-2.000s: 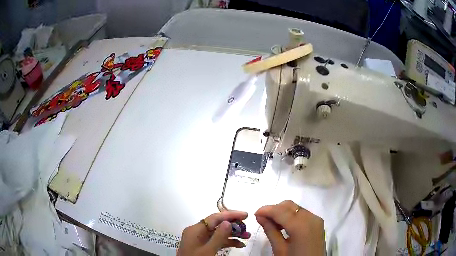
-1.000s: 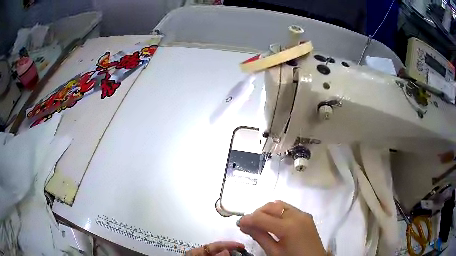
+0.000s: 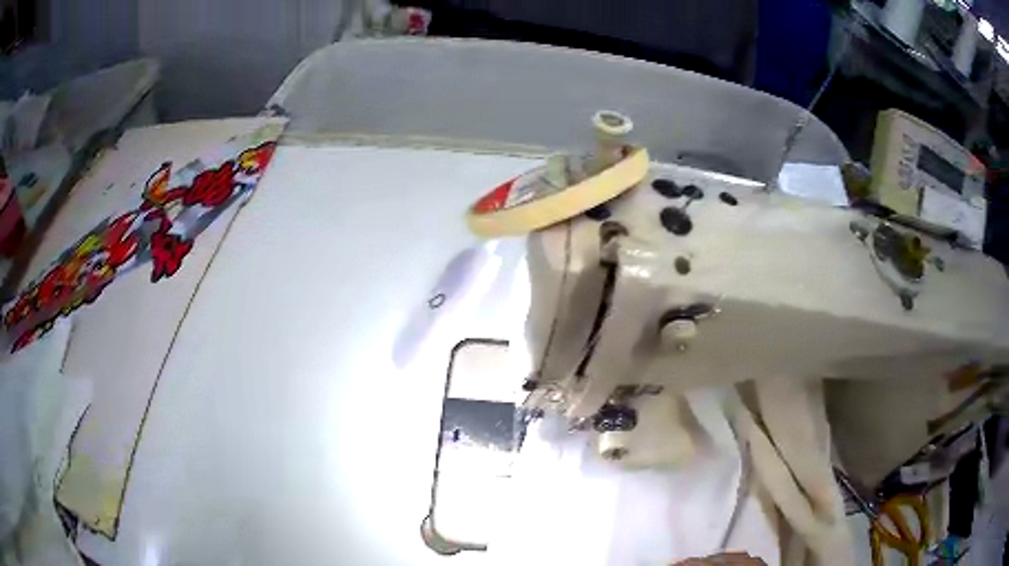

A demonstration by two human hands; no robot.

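Observation:
The off-white sewing machine head (image 3: 763,287) reaches in from the right over the white table. Its slide plate (image 3: 479,423) is a grey rectangle left of the needle area, which is too blurred to make out. Cream fabric (image 3: 791,459) hangs in folds under the machine arm. Only a sliver of my right hand (image 3: 717,559) shows at the bottom edge, right of centre; its fingers are cut off by the frame. My left hand is out of the picture. No small disc is visible.
A tape roll (image 3: 564,210) lies on the machine head. A board with red flowers (image 3: 166,227) is at upper left, white fabric (image 3: 33,442) at the left edge. Yellow scissors (image 3: 902,528) lie lower right, a control panel (image 3: 932,177) stands upper right. A grey translucent bin (image 3: 443,94) is behind.
The view has shifted, so the machine and table sit lower and further left. My left hand with the small dark disc has left the picture. My right hand has dropped almost out of view.

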